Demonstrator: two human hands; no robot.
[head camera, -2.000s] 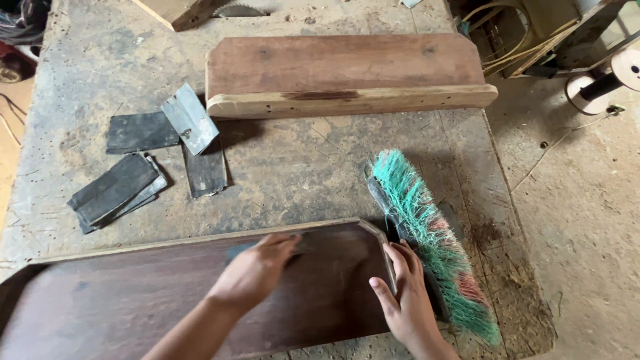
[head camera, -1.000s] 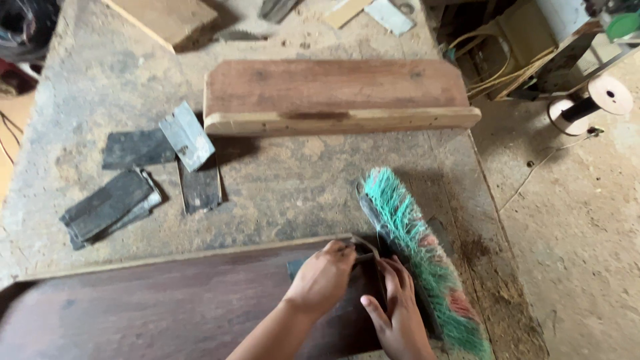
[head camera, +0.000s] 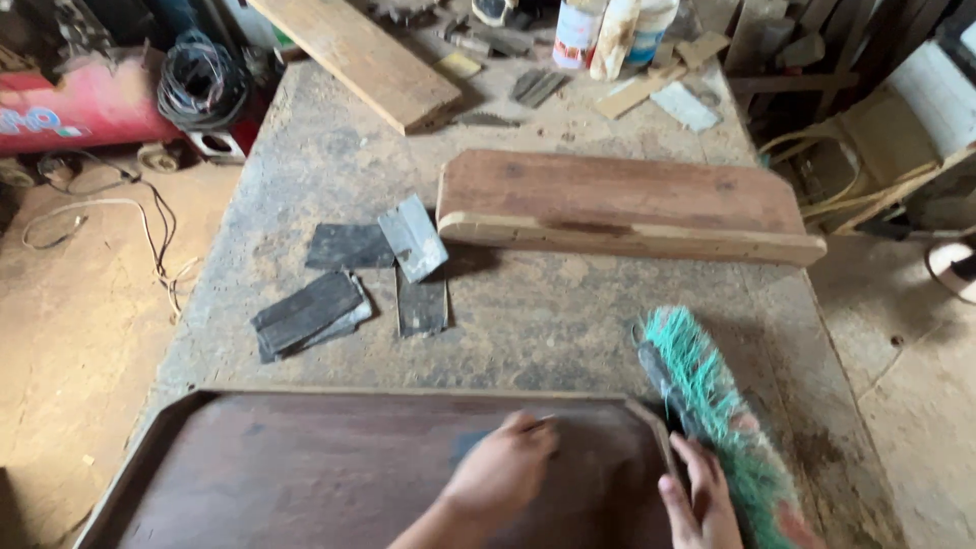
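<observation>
A dark wooden tray with a raised rim and angled corners lies at the near edge of the workbench. My left hand is closed on a dark piece of sandpaper, pressed against the tray's inner surface; it is slightly blurred. At the right corner, my right hand grips the rim, thumb inside and fingers outside, beside a brush with green bristles. Several worn sandpaper pieces lie beyond the tray, with a grey one on top of others.
A reddish wooden piece with a pale front edge lies across the bench. Farther back are a thick board, plastic containers and scraps. A red tank and loose cables are on the floor at left.
My left hand went right to the tray's corner, then back left with the sandpaper. My right hand stays at the corner rim. The view now takes in more of the bench.
</observation>
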